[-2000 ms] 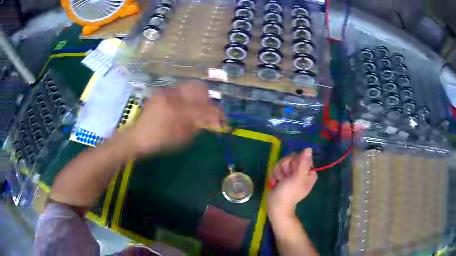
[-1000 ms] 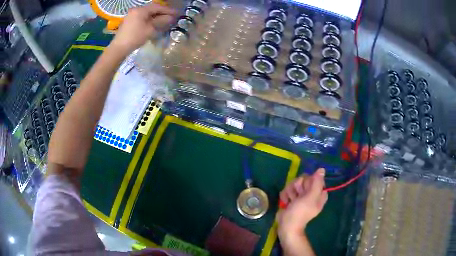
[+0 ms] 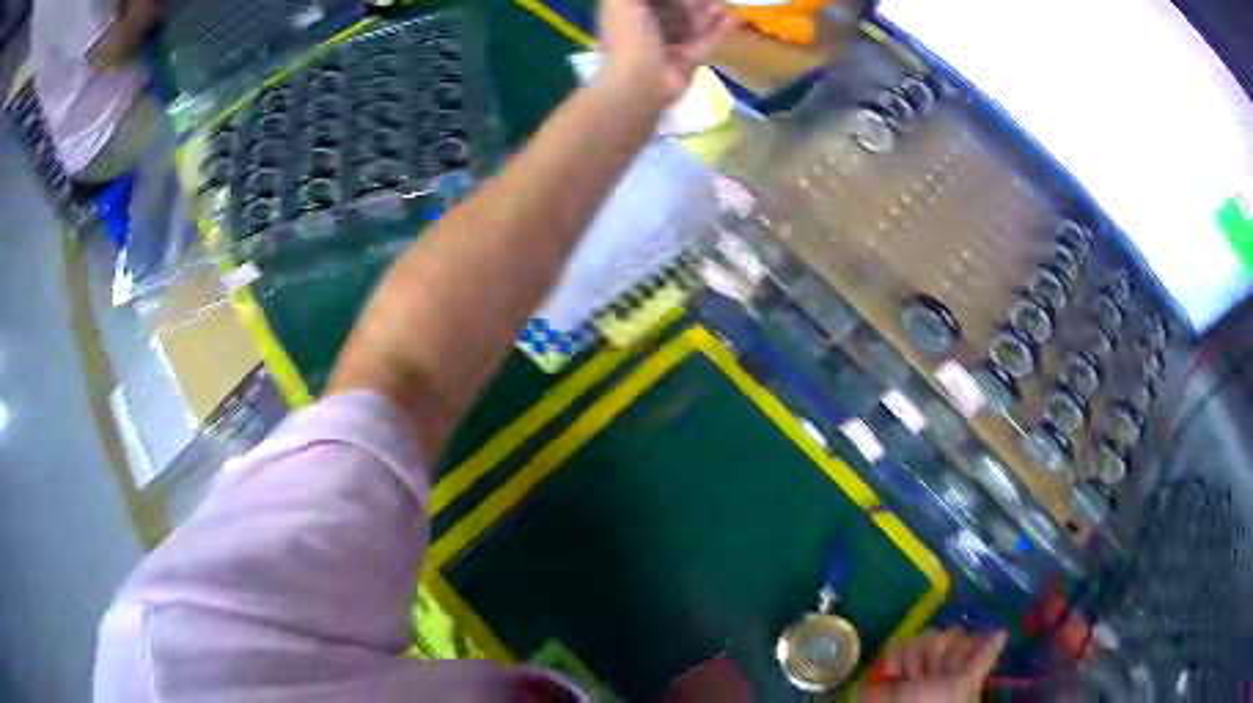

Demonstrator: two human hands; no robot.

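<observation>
My left hand (image 3: 662,48) is at the top edge, blurred and partly cut off, beyond the white paper sheets. A dark patch shows at its fingers; I cannot tell what it is. My right hand (image 3: 941,666) is low at the bottom edge, partly cut off, closed on the red test probe (image 3: 886,673), just right of the contact disc. The silver-gold contact disc (image 3: 819,650) lies bare on the green mat, its dark blue lead at the top. The large blister tray (image 3: 838,206) holds rows of round components, with one component (image 3: 930,323) standing apart from the rows.
A tray of dark round parts (image 3: 330,151) is at upper left. White paper (image 3: 632,227) and blue-dot stickers (image 3: 550,343) lie beside the yellow tape. A reddish pad (image 3: 712,681) is at the bottom edge. A bright monitor (image 3: 1086,96) stands behind. Another person's sleeve (image 3: 89,76) shows at far left.
The view has turned left, so the bench slants. My left hand has moved from the large tray's left corner to beyond the papers. My right hand stays by the disc with the probe.
</observation>
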